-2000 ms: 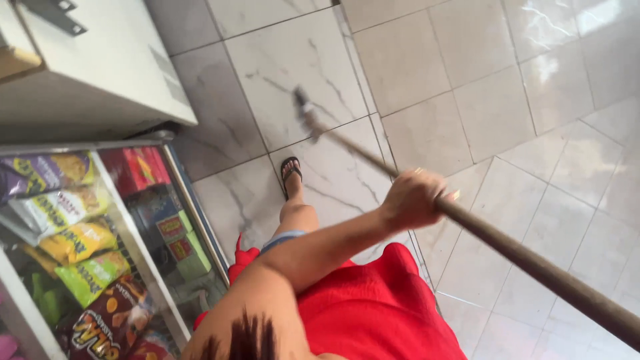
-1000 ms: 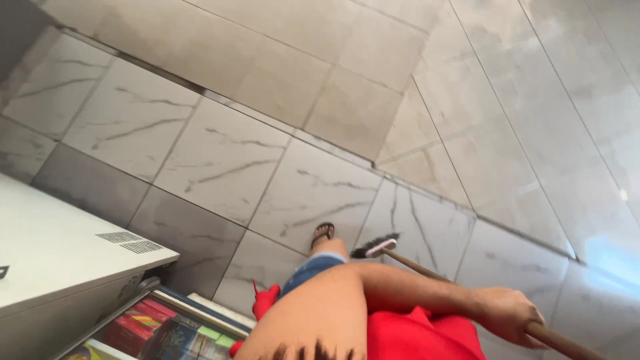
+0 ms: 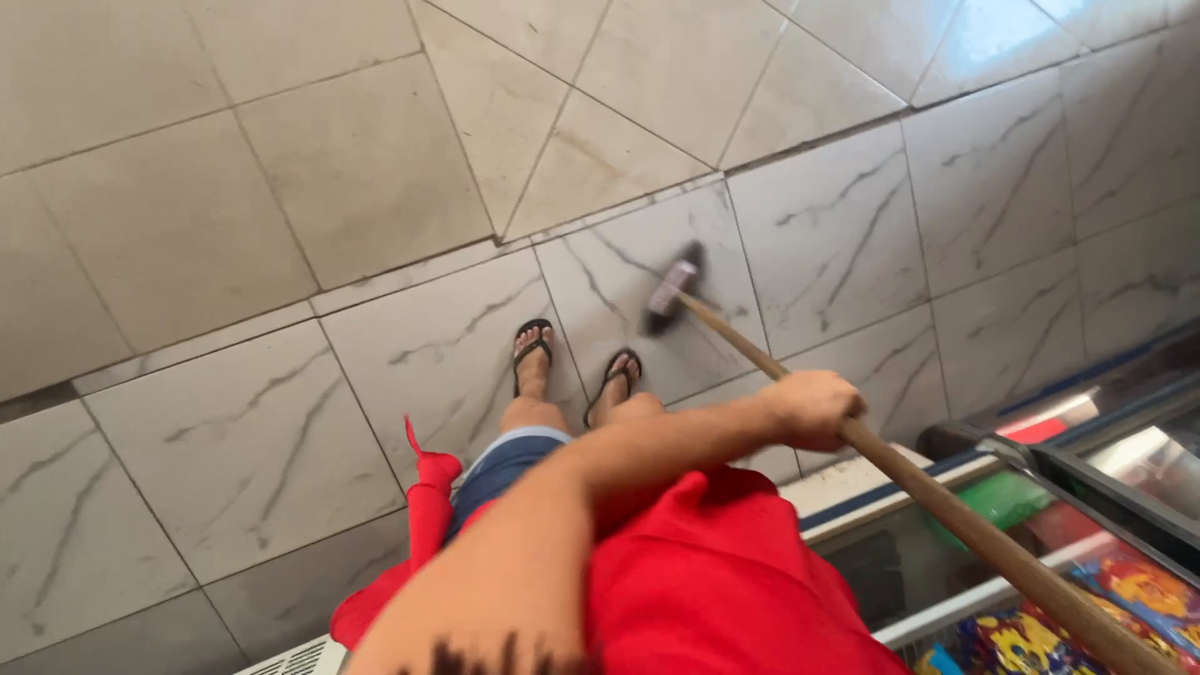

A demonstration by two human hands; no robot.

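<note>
My left arm crosses in front of my red clothing, and my left hand is closed around the wooden handle of a push broom. The broom's head, blurred, has dark bristles and a light middle part; it rests on the white marbled floor tiles, just beyond my feet in black flip-flops. From the head, the handle runs down to the lower right and leaves the view over a glass-topped display case. My right hand is not in view.
At lower right stands a glass-topped case with colourful packets inside. A dark curved bar crosses it. Beige tiles meet the marbled ones along a dark-edged seam. A white vented surface shows at the bottom.
The view has turned strongly; the display case, earlier at left, now lies at lower right. Both feet now show, where one showed before. My left hand still grips the handle.
</note>
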